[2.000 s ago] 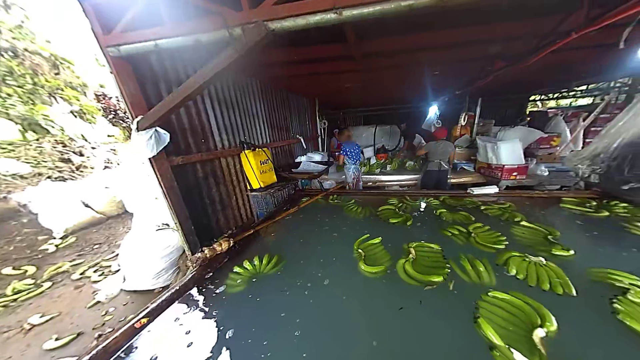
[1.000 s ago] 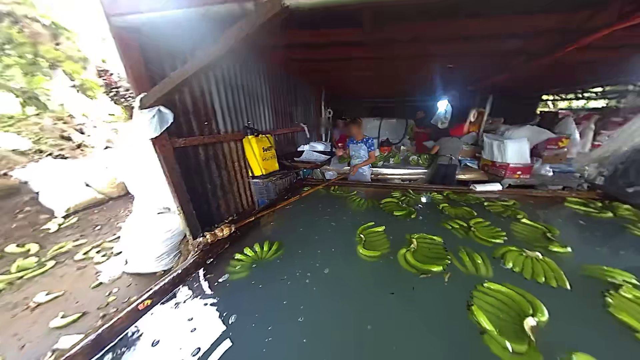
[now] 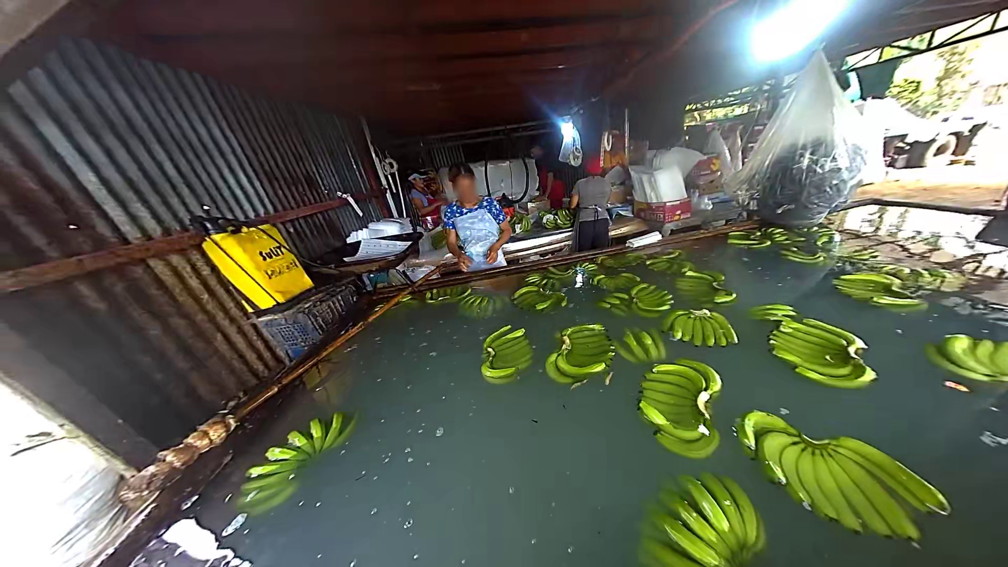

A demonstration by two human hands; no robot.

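Neither my left hand nor my right hand shows in the head view. Green banana hands float in a wide tank of murky water (image 3: 472, 472). A banana hand (image 3: 295, 465) lies at the lower left, partly under water. At the lower right are a fanned banana hand (image 3: 843, 472) and another one (image 3: 705, 524) by the bottom edge. A curved banana hand (image 3: 683, 405) floats above them, with smaller-looking ones (image 3: 583, 352) farther off. At the far rim stands a person in a clear apron (image 3: 476, 232), both hands low near the rim.
A bamboo pole (image 3: 331, 350) runs along the left rim. Beside it are a yellow sprayer tank (image 3: 258, 265) and a dark crate (image 3: 303, 323) against a corrugated metal wall (image 3: 173, 150). A filled plastic bag (image 3: 811, 169) hangs at right. Another person (image 3: 592, 205) stands behind the far rim.
The view has swung right. The person in the apron was bent to the side two seconds ago and now stands facing the tank at its far rim.
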